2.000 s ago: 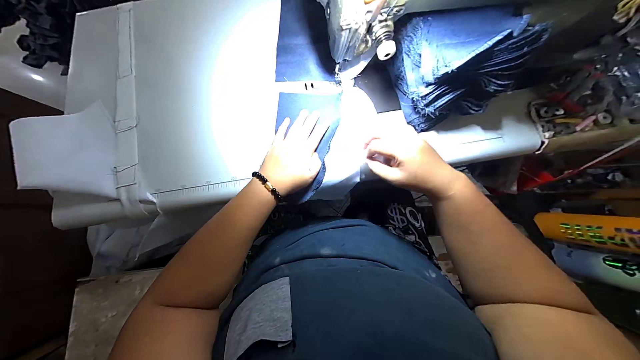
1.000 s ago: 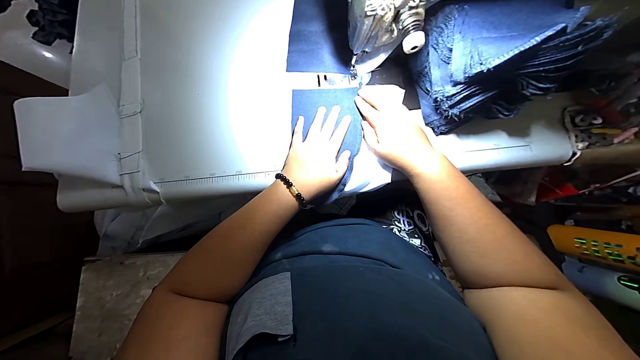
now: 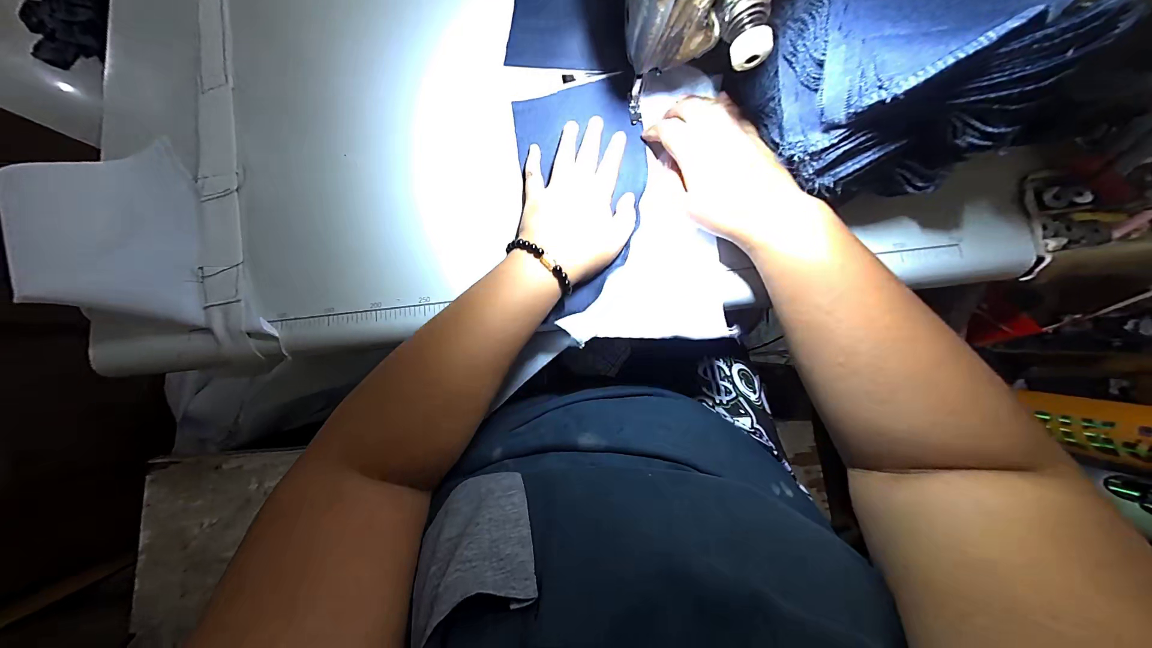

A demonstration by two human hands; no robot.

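My left hand [image 3: 578, 211], with a beaded bracelet at the wrist, lies flat with spread fingers on a navy fabric piece [image 3: 546, 121] on the sewing machine bed. My right hand [image 3: 720, 162] has its thumb and fingertips together at the edge of white fabric [image 3: 666, 279], just right of the presser foot [image 3: 636, 101]. The white fabric runs beside the navy piece and hangs over the front edge of the table. Above the foot is the sewing machine head [image 3: 670, 31]. A second navy part [image 3: 562, 36] lies behind the first, across a gap.
A stack of frayed navy fabric pieces [image 3: 927, 81] lies at the right of the machine. A pale cloth flap [image 3: 99, 234] and a stitched strip [image 3: 216, 153] are on the left of the table [image 3: 333, 162]. An orange object [image 3: 1093, 427] is at the far right.
The navy piece now tapers back to the foot, with a wider gap at its far edge. More white fabric shows between my hands. My right hand stays near the foot.
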